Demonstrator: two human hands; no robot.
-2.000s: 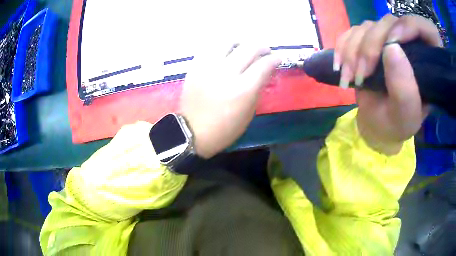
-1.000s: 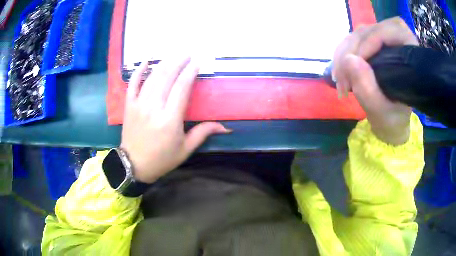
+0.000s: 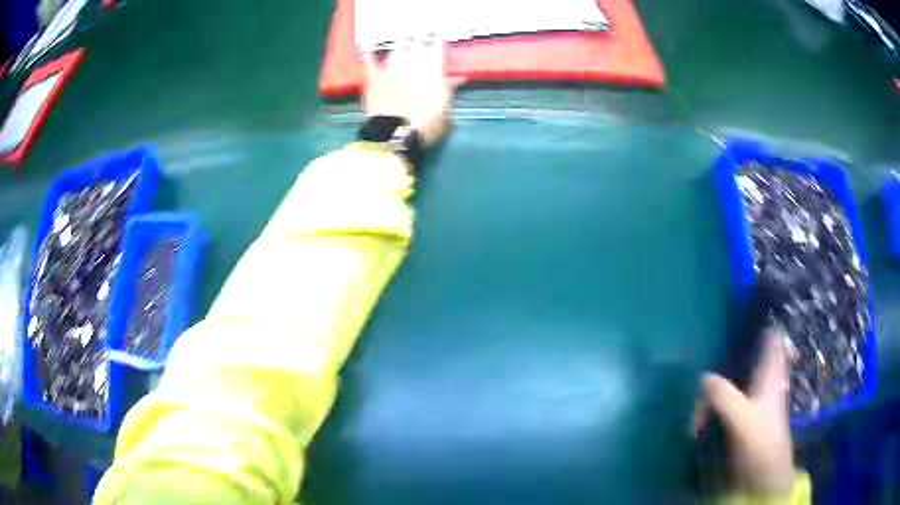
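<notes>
The white display panel (image 3: 474,18) lies on the red board (image 3: 553,61) at the top, both cut off by the frame edge. My left hand (image 3: 410,89) reaches far forward, blurred, with its fingers over the panel's near left edge and its palm beyond the board's near edge. It holds nothing visible. My right hand (image 3: 755,419) is low at the right, blurred, beside the right bin. The dark body of the electric screwdriver (image 3: 742,360) lies between its thumb and fingers, along the bin's left wall. The screwdriver's tip cannot be made out.
The right parts bin (image 3: 859,256) holds silver-black parts. At left stand the left parts bin (image 3: 44,227) and the small screw bin (image 3: 187,276). Another red board with a pale panel (image 3: 30,113) lies at the far left. The green bench (image 3: 513,296) spans between the bins.
The panel and red board are now farther forward, with my left arm stretched after them. My right hand has gone from the panel's corner down beside the right bin with the screwdriver.
</notes>
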